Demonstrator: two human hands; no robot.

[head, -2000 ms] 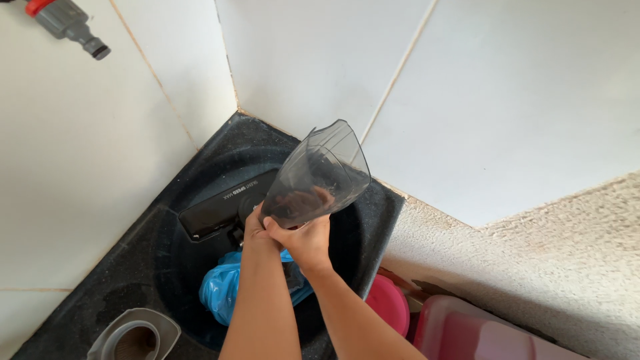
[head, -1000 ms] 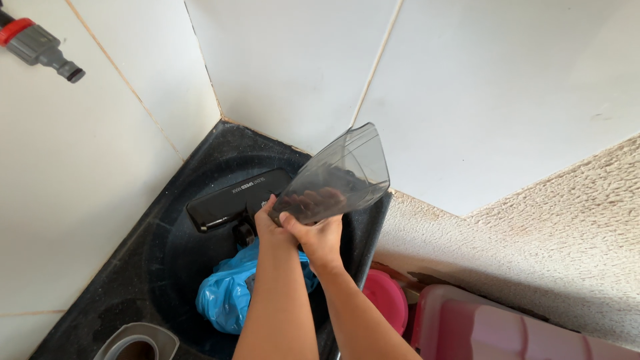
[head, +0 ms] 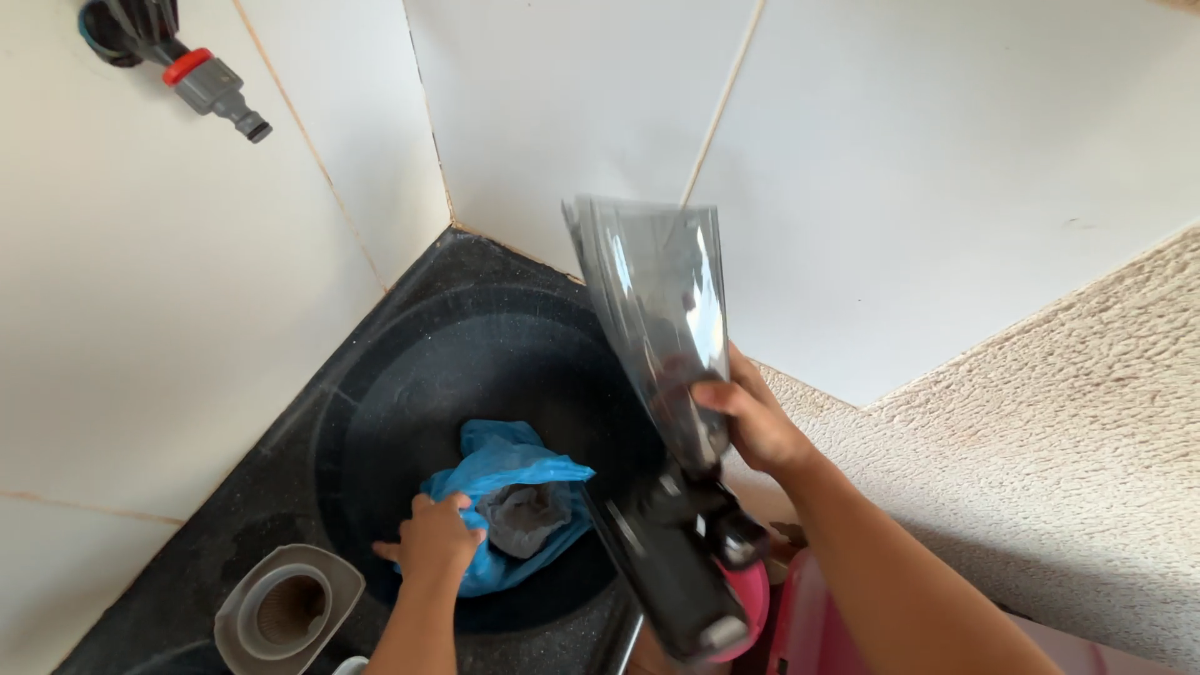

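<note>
My right hand (head: 755, 417) grips the lower part of a clear grey plastic container (head: 661, 309), tilted with its wide end up. A black vacuum-cleaner floor head (head: 675, 572) hangs at its narrow lower end, over the basin's right edge, blurred. My left hand (head: 436, 539) holds the left side of a blue plastic bag (head: 497, 469) in the black basin (head: 403, 375). The bag's mouth gapes, and greyish material (head: 525, 516) shows inside it.
A grey plastic cup-like part with a brown-stained pleated filter (head: 281, 609) stands on the dark stone counter (head: 234, 506) at lower left. A tap with hose connector (head: 211, 84) juts from the tiled wall. A pink tub (head: 750, 600) and pink container (head: 811, 619) are below right.
My left hand has left the grey container and moved down to the blue bag. The black floor head, earlier over the basin behind my hands, is now at lower right below the container.
</note>
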